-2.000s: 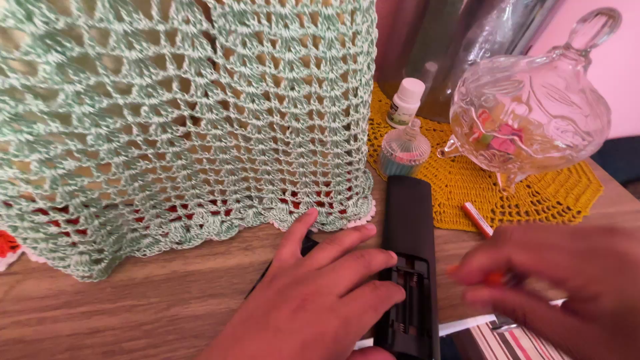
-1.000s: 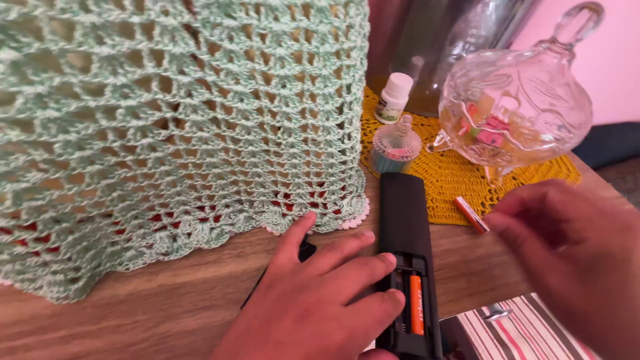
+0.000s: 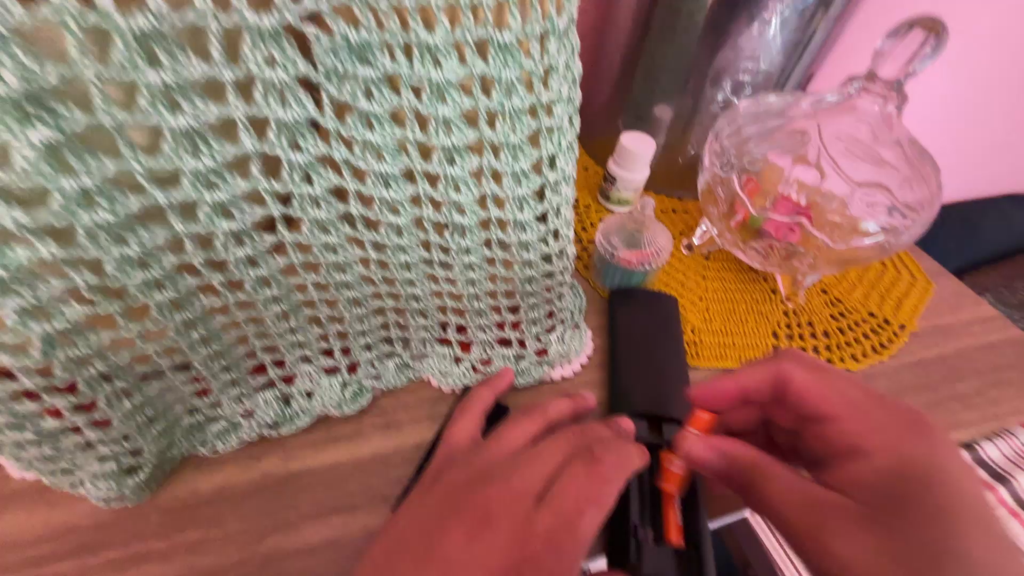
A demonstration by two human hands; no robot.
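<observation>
A black remote control (image 3: 646,352) lies lengthwise on the wooden surface, its battery compartment uncovered toward the bottom of the view. One orange battery (image 3: 672,524) lies in the compartment. My left hand (image 3: 520,488) rests over the remote's left side, its fingertips at the compartment edge; its thumb is mostly out of sight. Between thumb and index finger, my right hand (image 3: 808,456) pinches a second orange battery (image 3: 699,422) just above the compartment, tilted and blurred. A dark object (image 3: 496,418) is partly hidden beneath my left hand.
A mint crocheted cover (image 3: 360,200) hangs at the left over the wooden surface (image 3: 264,496). Beyond the remote, a mustard crocheted doily (image 3: 744,320) bears a lidded glass bowl (image 3: 824,184), a small white-capped bottle (image 3: 628,172) and a small lidded glass jar (image 3: 632,248). Striped fabric (image 3: 1000,472) lies at the right.
Two seconds ago the compartment held no orange battery; one second ago it held one. My right hand has moved left from beside the doily to the remote, with the battery that lay there.
</observation>
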